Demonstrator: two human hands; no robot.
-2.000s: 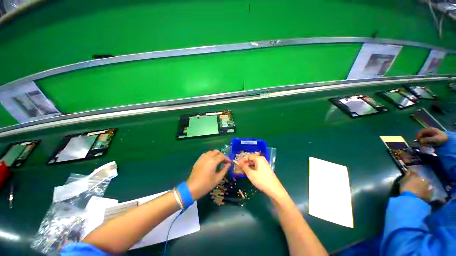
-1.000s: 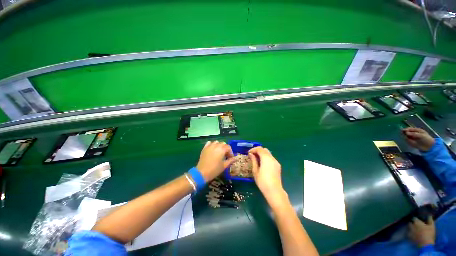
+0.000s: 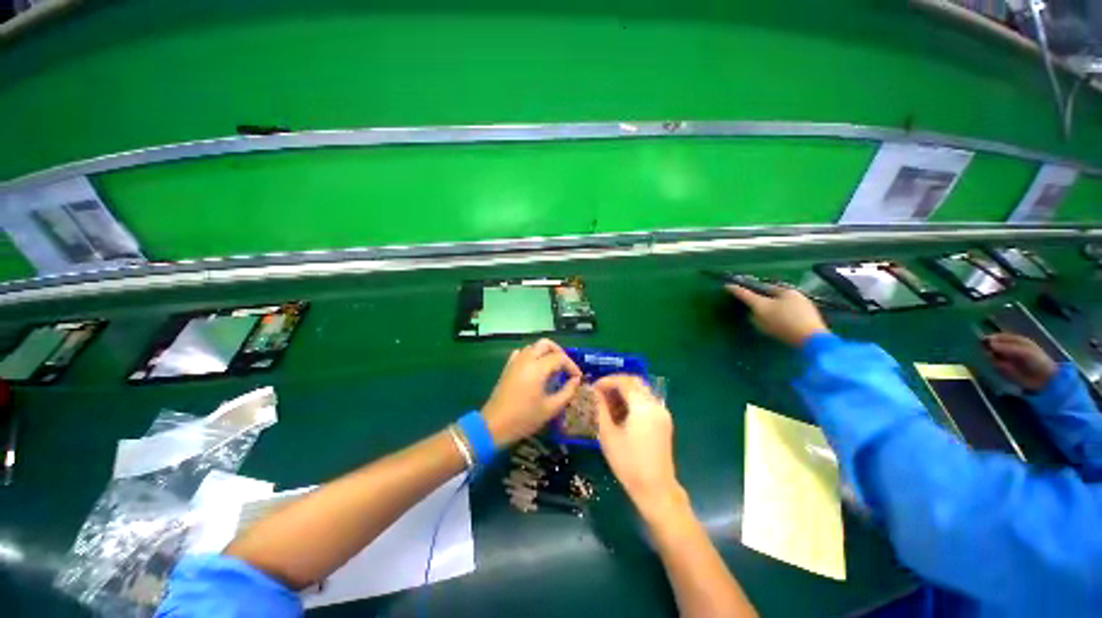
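My left hand [image 3: 528, 392], with a bright blue band at the wrist, is over the left edge of the blue bin [image 3: 614, 361]. My right hand [image 3: 634, 429] is over the bin's right part, its fingertips close to the left ones. Both hands have thumb and fingers pinched together; anything between the fingertips is too small to make out. Tan small components [image 3: 580, 414] fill the bin. A loose component pile [image 3: 528, 482] with pale ends and dark tails lies on the bench just in front and left of the bin.
A tablet [image 3: 522, 309] lies behind the bin, with more tablets left and right along the bench. A clear plastic bag [image 3: 133, 519] and white sheets [image 3: 447, 531] lie left. A pale yellow sheet [image 3: 792, 489] lies right. A neighbour's blue-sleeved arm [image 3: 870, 398] reaches in beyond it.
The neighbour's arm has reached across to a dark object behind the yellow sheet. My hands stay over the bin, with the right fingers now nearer the left. The view has shifted slightly.
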